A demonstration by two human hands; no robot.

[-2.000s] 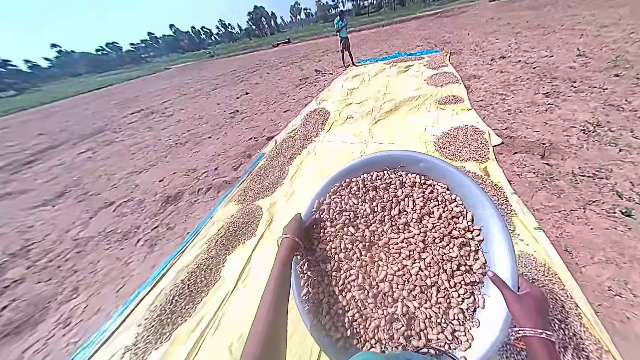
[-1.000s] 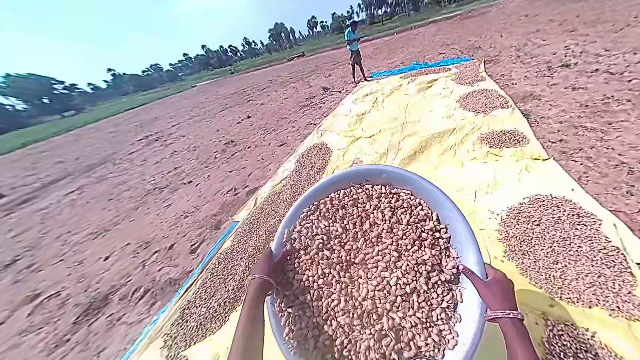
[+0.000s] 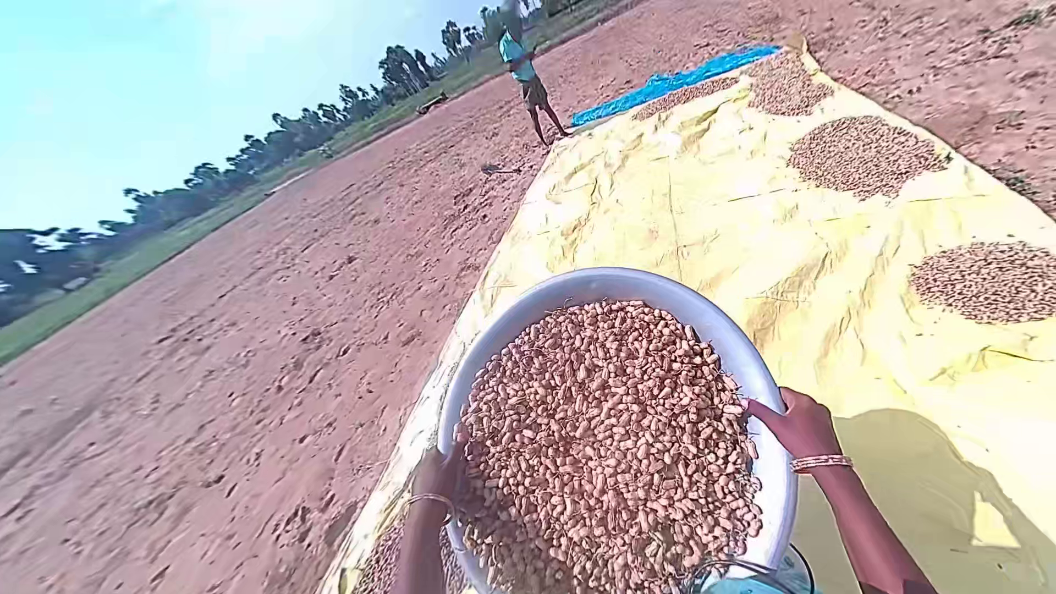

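A round metal basin [image 3: 763, 367] is held in front of me, filled with unshelled peanuts [image 3: 610, 429]. My left hand [image 3: 437, 478] grips the basin's left rim, its fingertips partly hidden at the nuts. On the right rim, my right hand [image 3: 796, 425] has its thumb over the edge, and its other fingers are mostly hidden behind the rim. Under and beyond the basin lies a creased yellow sheet [image 3: 742, 289] on the ground, with my shadow falling on its right part.
Peanut piles lie on the sheet: one at right [image 3: 990, 282], one farther off [image 3: 866, 157], others at the far end. A blue tarpaulin [image 3: 672, 87] edges the far end, where a person [image 3: 524, 74] stands. Reddish bare soil [image 3: 272, 355] stretches left; trees line the horizon.
The far person and the blue tarpaulin now look nearer as my view has moved forward along the sheet. Both hands keep hold of the filled basin throughout.
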